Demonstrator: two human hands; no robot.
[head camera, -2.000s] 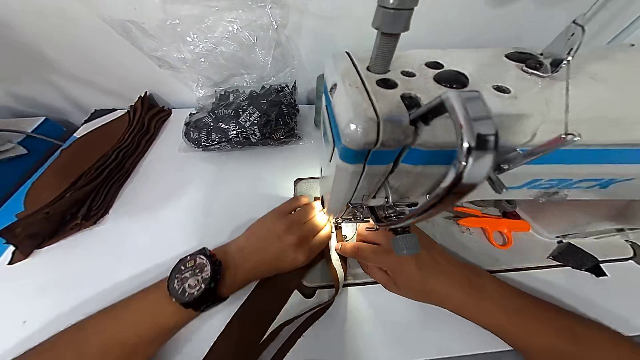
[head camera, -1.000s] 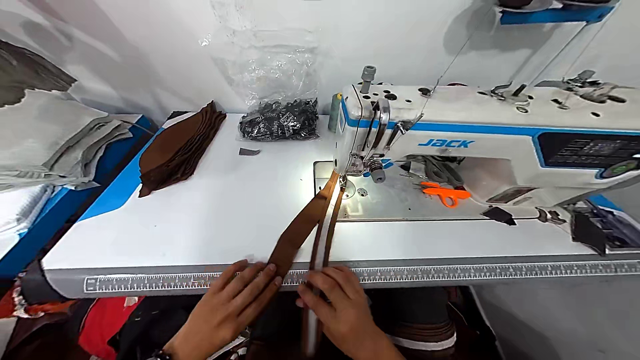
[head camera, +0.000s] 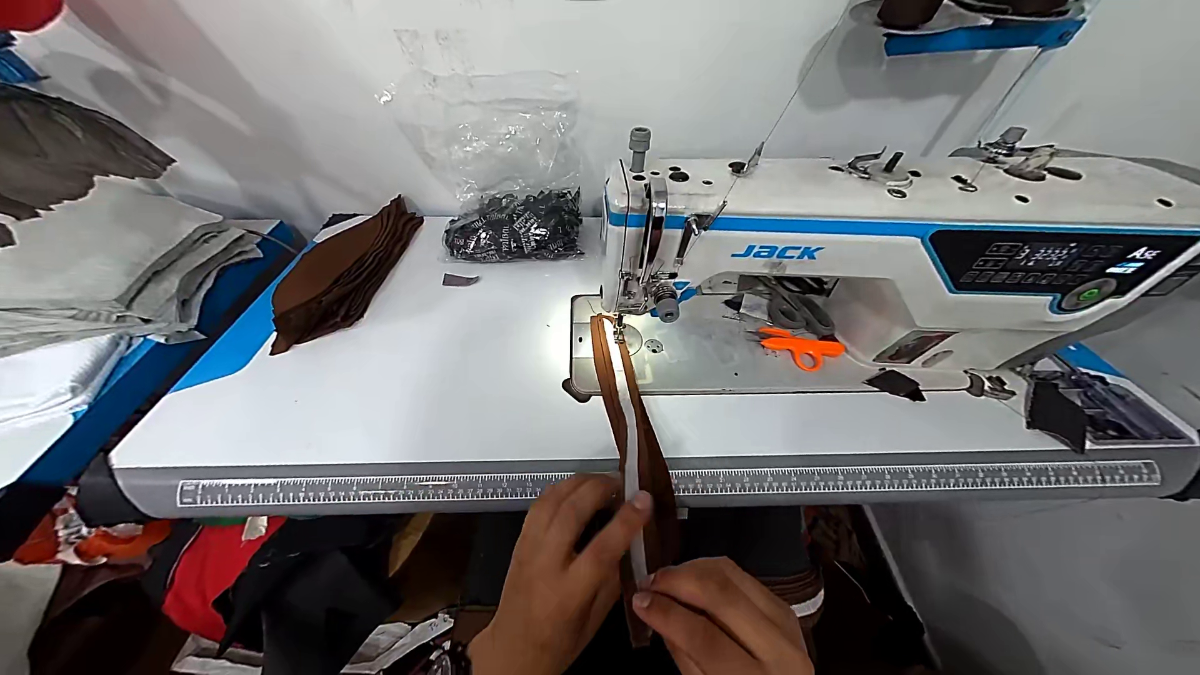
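Observation:
Brown fabric strips (head camera: 659, 469) with a white tape (head camera: 630, 422) between them run from the needle area of a Jack sewing machine (head camera: 806, 202) over the table's front edge. My left hand (head camera: 562, 572) pinches the strips and tape just below the edge. Lower and to the right, my right hand (head camera: 722, 614) grips the white tape and brown fabric between thumb and fingers. The strips' upper end lies at the presser foot (head camera: 619, 328), under the machine's light. A dark watch is partly visible on my left wrist.
Orange thread snips (head camera: 802, 347) lie on the machine bed. Stacked brown fabric pieces (head camera: 342, 272) and a plastic bag of black labels (head camera: 514, 225) are at the back left. Grey cloth (head camera: 122, 272) is piled at far left. A ruler strip (head camera: 375, 491) lines the table edge.
Both hands were at the needle two seconds ago, then came back to the table's front edge. The brown strips now hang straighter, with the white tape between them. The view has widened.

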